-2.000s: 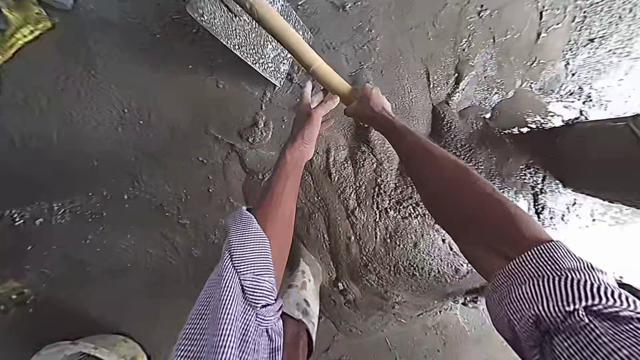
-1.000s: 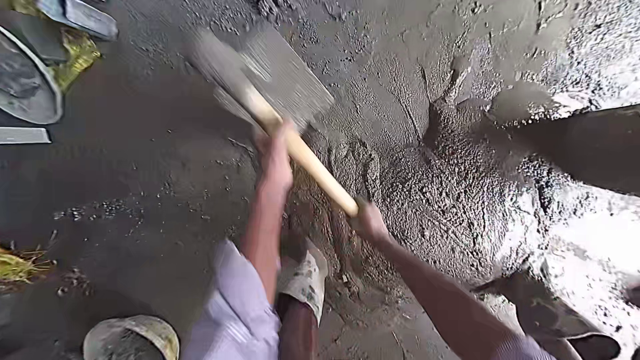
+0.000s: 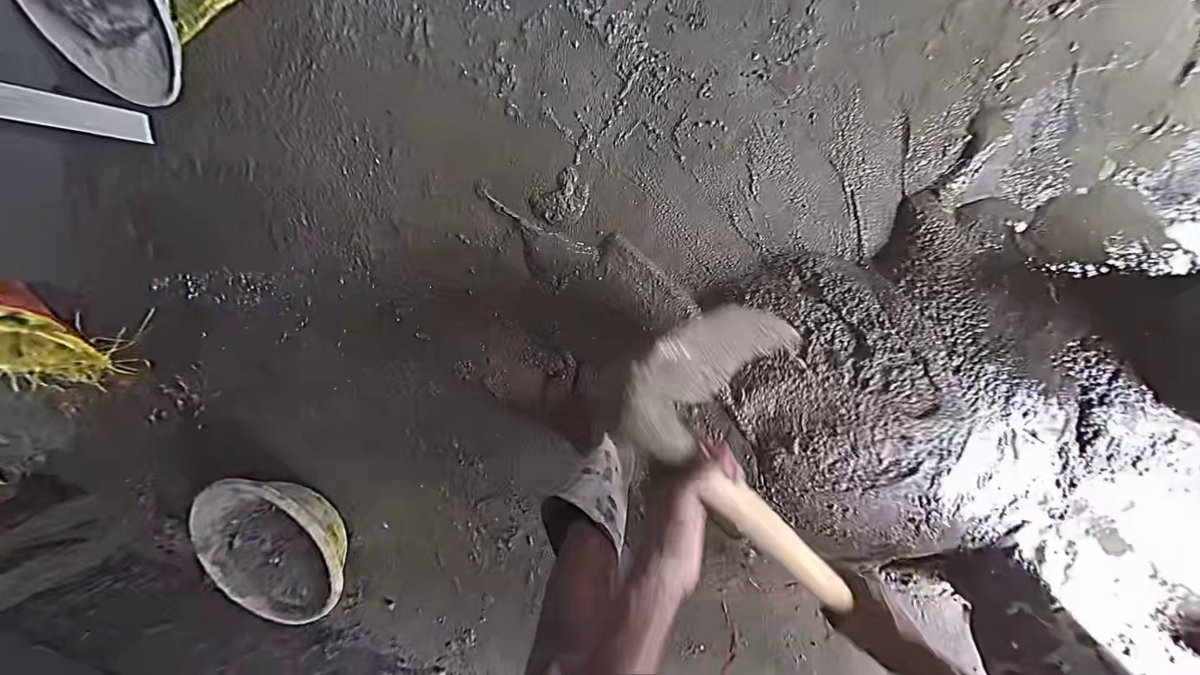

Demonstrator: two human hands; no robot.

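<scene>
A shovel with a pale wooden handle (image 3: 783,544) lies across the lower middle, its blurred, mud-coated blade (image 3: 698,366) low over a mound of wet grey mortar (image 3: 844,403). My left hand (image 3: 703,483), blurred, is closed around the handle close to the blade. At the handle's lower right end is a brown, blurred shape; whether it is my right hand, and how it grips, is unclear. Just left of my left hand stands my lower leg with a mud-spotted cuff (image 3: 595,492).
Wet mortar covers the ground (image 3: 422,206). A mud-crusted bowl (image 3: 328,553) lies lower left, another round container (image 3: 169,56) upper left beside a flat pale bar (image 3: 80,112). A frayed yellow sack (image 3: 56,347) is at the left edge. Dark shapes and bright glare occupy the right.
The shovel blade has come down from the upper middle to the mound, and my left hand has moved lower with it, closed on the handle. Two seconds ago that hand's fingers were spread beside the handle.
</scene>
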